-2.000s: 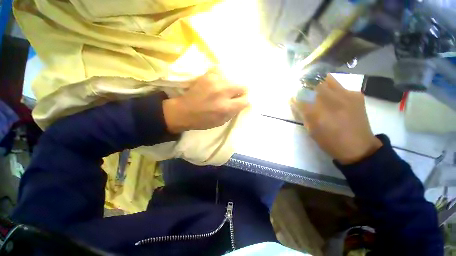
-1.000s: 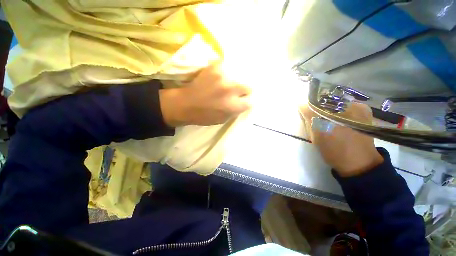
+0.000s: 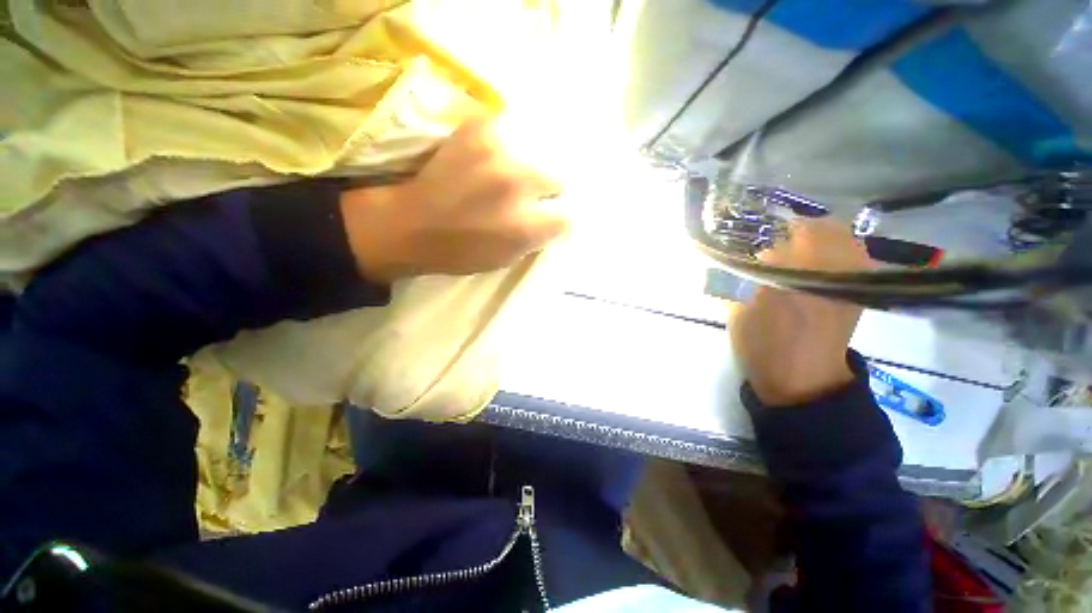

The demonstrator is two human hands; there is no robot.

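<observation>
A pale yellow garment piece lies in folds over the left of the table and hangs over its front edge. My left hand is closed on the piece near the lamp glare, fingertips pinching the fabric. My right hand is at the right below the machine head, its fingers partly hidden behind metal parts and a dark curved bar; whether it holds fabric cannot be seen. The sewing machine head, white-grey with blue stripes, fills the upper right. White glare hides the needle area.
Blue-handled thread snips lie on the white table right of my right wrist. A measuring tape runs along the front edge. A black phone shows behind my right hand. Yellow pieces are piled below at the left.
The view has shifted, so the machine head now covers more of the upper right. My right hand sits further left and the blue snips have come into view. My left hand keeps its hold.
</observation>
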